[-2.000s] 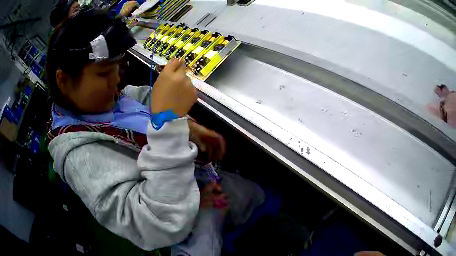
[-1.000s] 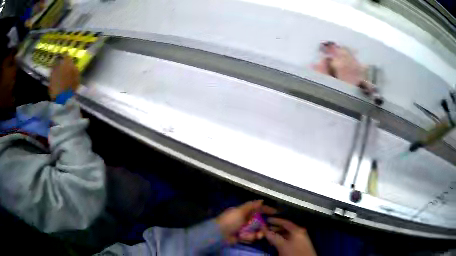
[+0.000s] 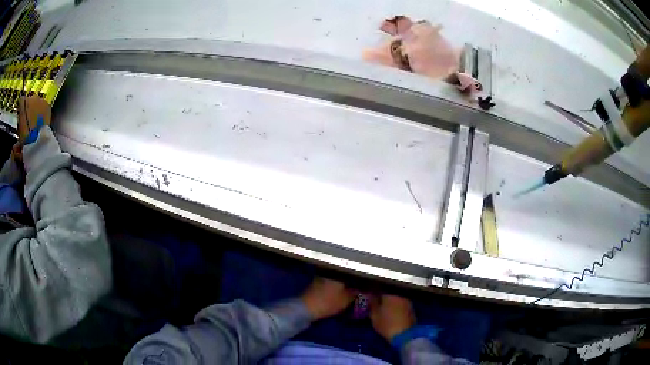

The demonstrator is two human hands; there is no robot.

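My left hand and my right hand are close together at the bottom, below the bench's front edge. A small shiny pink-purple packet is held between them, with fingers closed on it from both sides. The fingers partly hide the packet. A blue strap is on my right wrist. My forearms rest over my lap.
A tan glue gun with a pale-blue nozzle hangs at right, near a coiled cord. A slotted bracket crosses the track; a pink cloth lies beyond. Left, a neighbour's hand is at yellow boards.
The view has swung right, bringing the gun and bracket into fuller view and the boards to the left edge. My hands have closed in around the packet since a second ago.
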